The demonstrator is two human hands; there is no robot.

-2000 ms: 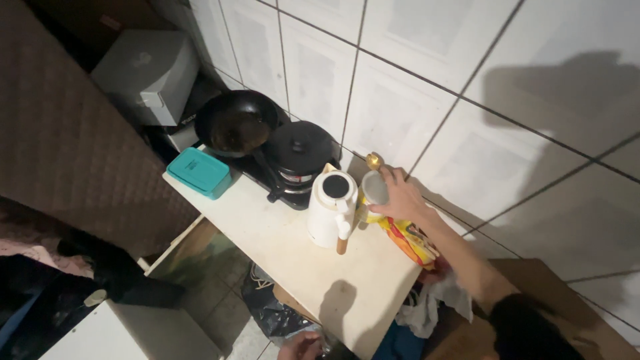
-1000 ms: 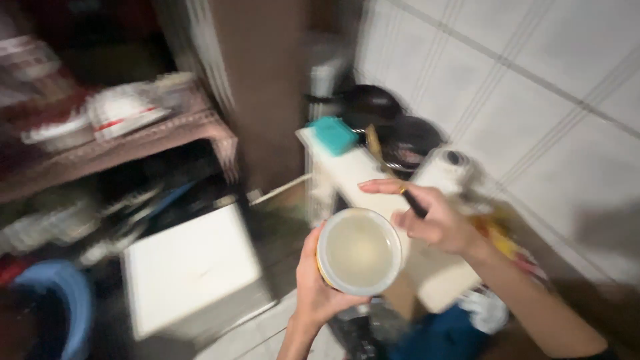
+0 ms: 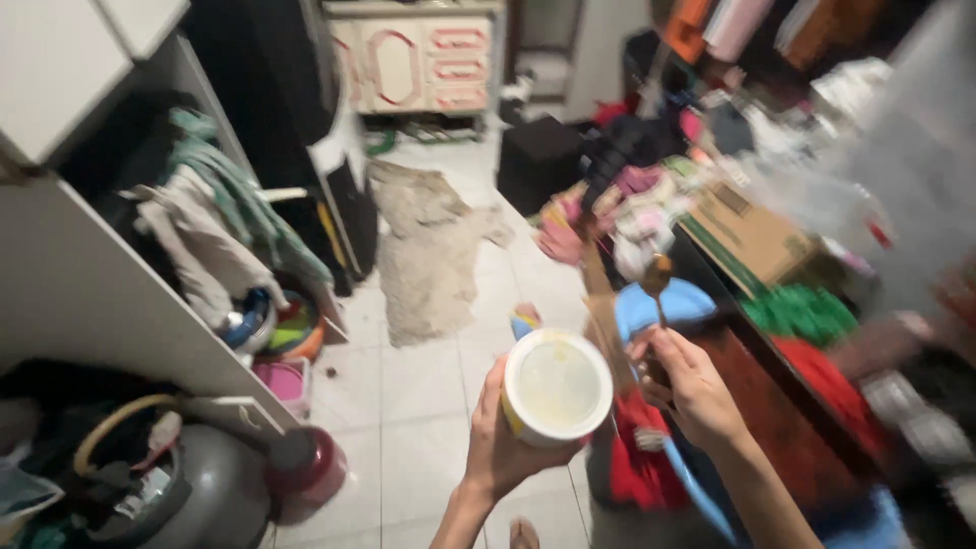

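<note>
A round tub with a whitish, translucent lid (image 3: 558,386) is held from the left and below by my left hand (image 3: 499,442), its lid facing up toward the camera. Some yellow shows on the tub's side. Right of it, my right hand (image 3: 690,381) grips the thin handle of a spoon (image 3: 657,278), whose brownish bowl points up and away. The tub and the spoon are apart. Blur hides finer detail of both.
White floor tiles (image 3: 419,404) run ahead, with a crumpled beige rug (image 3: 427,259). A cabinet (image 3: 415,65) stands at the far end. Clothes and a cardboard box (image 3: 751,229) crowd the right. On the left are shelves with hanging cloths (image 3: 221,206) and a grey gas cylinder (image 3: 202,488).
The view has swung from the stove and counter to the room's floor. My left hand holds the tub up, which two seconds ago stood by the white jug under my right hand.
</note>
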